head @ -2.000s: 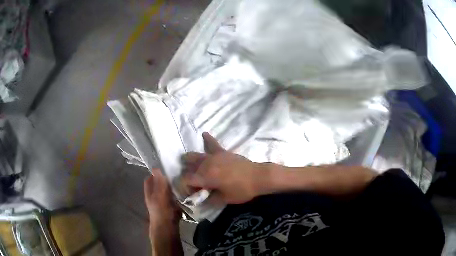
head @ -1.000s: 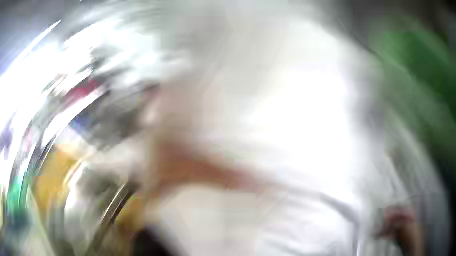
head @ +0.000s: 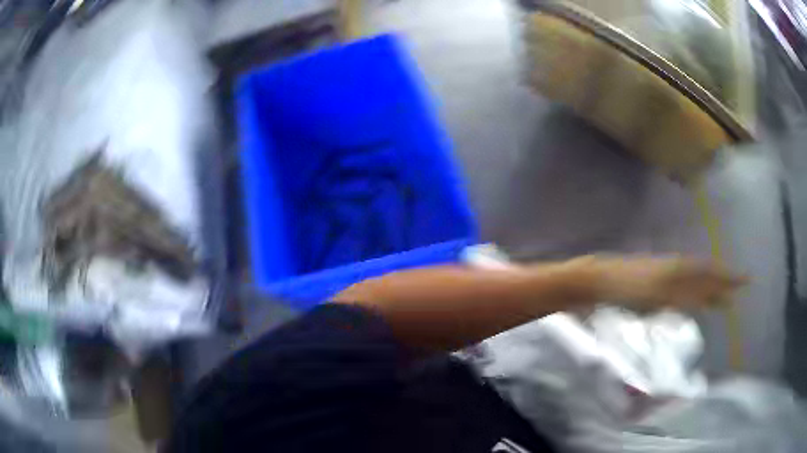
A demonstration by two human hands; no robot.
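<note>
My left hand (head: 695,283) is blurred at the right, at the end of a bare forearm stretched across the view. Its fingers look extended, and no cloth shows in it. White crumpled cloth (head: 650,345) lies below and beyond the forearm at the lower right; I cannot tell whether the hand touches it. My right hand cannot be made out. A small reddish patch shows in the cloth, too blurred to name.
A deep blue crate (head: 265,195) stands left of centre, with dark strips at its bottom. A brown-grey pile of strips (head: 111,212) lies on a white covered stack (head: 146,97) at the left. A yellow-brown box-like object (head: 619,88) is at the upper right. A yellow floor line (head: 712,230) runs at the right.
The view has swung from the white tub and cloth to the blue crate and floor. Two seconds ago both hands were on a white cloth bundle; now my left arm is stretched rightward with no bundle visible.
</note>
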